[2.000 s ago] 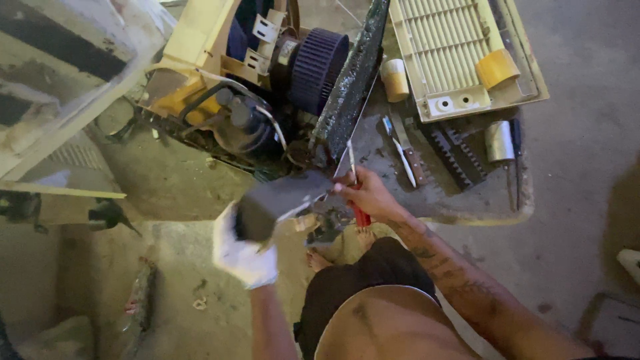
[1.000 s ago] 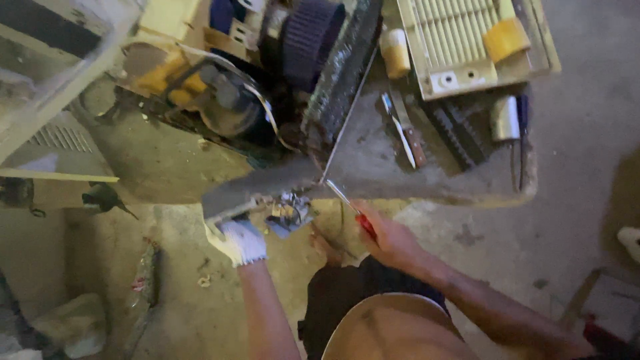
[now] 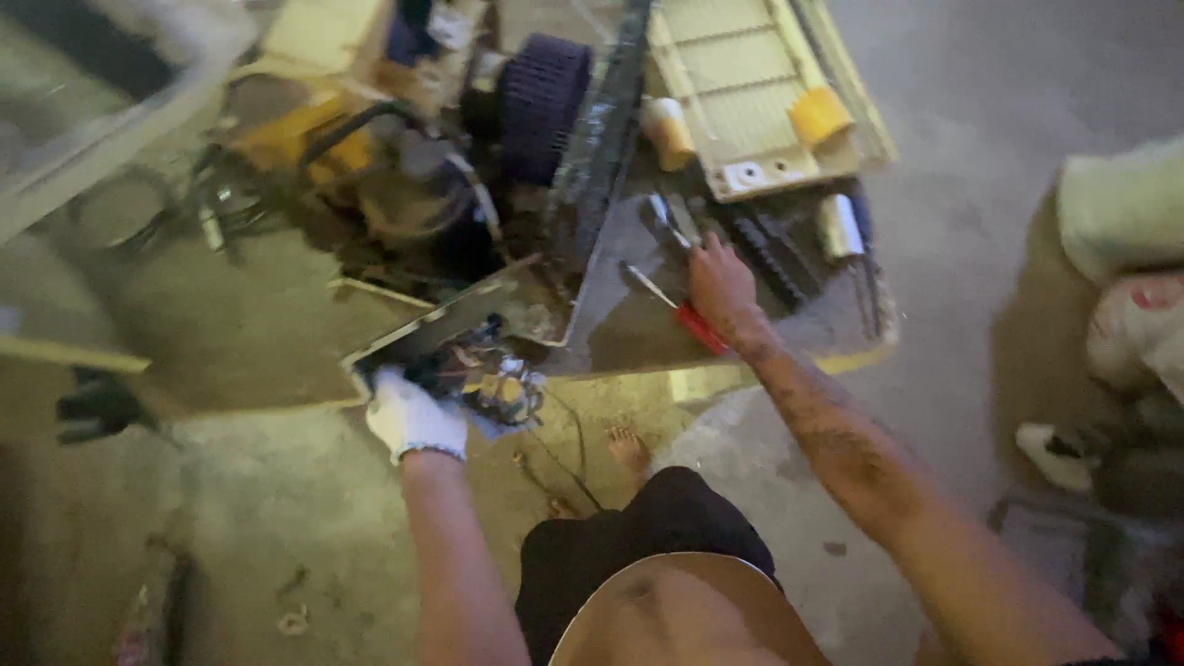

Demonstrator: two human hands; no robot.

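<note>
My left hand [image 3: 416,416], in a white knit glove, grips the left end of an open metal box [image 3: 435,319] with a tangle of wires and electrical parts [image 3: 504,375] at its opening. The box is tilted over the table's near edge. My bare right hand [image 3: 723,282] is low over the table, its fingertips at the near end of a knife-like tool [image 3: 680,217]. Beside its wrist is a red-handled screwdriver [image 3: 700,328], shaft pointing up and left. Blur hides whether the fingers are closed on anything.
Behind the box stand a round compressor [image 3: 421,190], a dark blower wheel [image 3: 546,106] and an upright finned coil [image 3: 597,139]. A cream louvred grille [image 3: 731,83], tape rolls [image 3: 820,116] and a metal cylinder [image 3: 840,227] are at the right.
My right hand has moved from the box to the tools on the right, and the screwdriver it held has come along to that side. My left hand still holds the box, now turned with its wired inside showing.
</note>
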